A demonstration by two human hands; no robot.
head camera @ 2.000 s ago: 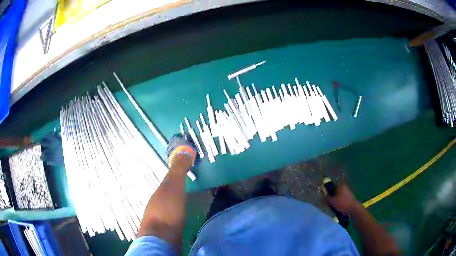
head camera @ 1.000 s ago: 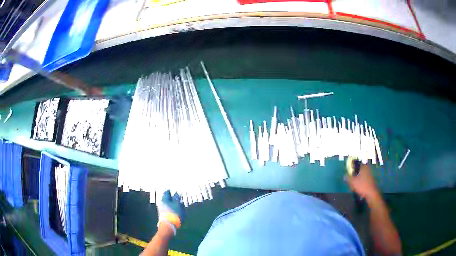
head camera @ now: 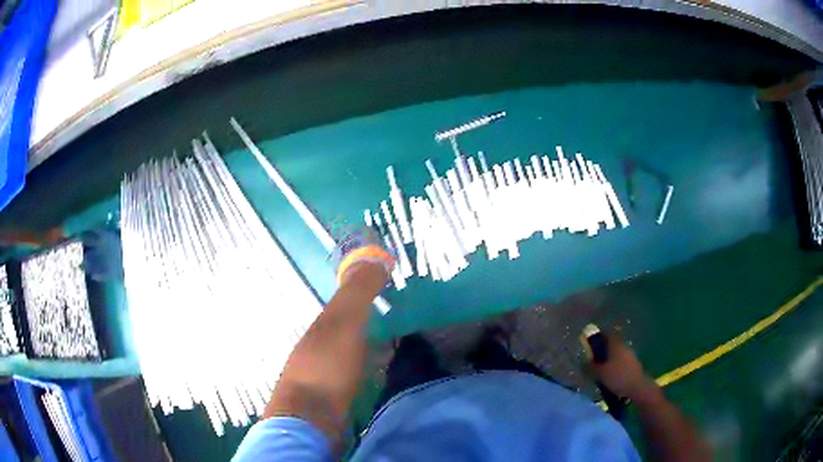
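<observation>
My left hand [head camera: 363, 255], in a grey-blue glove with an orange cuff, is at the left end of an uneven row of short silver-white rods [head camera: 541, 198]. It also covers part of a single long rod [head camera: 284, 187] lying slantwise; its fingers are hidden, so I cannot tell whether it grips anything. A fanned pile of long rods [head camera: 217, 289] lies left. My bare right hand [head camera: 621, 365] is closed on a dark-handled hand tool [head camera: 596, 345] with a yellowish end, in front of the bench edge. One short rod [head camera: 471, 125] lies crosswise behind the row.
A lone short piece [head camera: 666, 205] and a thin dark tool [head camera: 647, 170] lie right of the row. A black tray of small parts [head camera: 60, 298] is far left. A rod bundle [head camera: 808, 162] is far right. The shelf edge [head camera: 208, 65] runs behind.
Since one second ago, my left hand has moved from the near end of the long pile to the short row's left end. My right hand and tool have moved back from the row. The view has shifted.
</observation>
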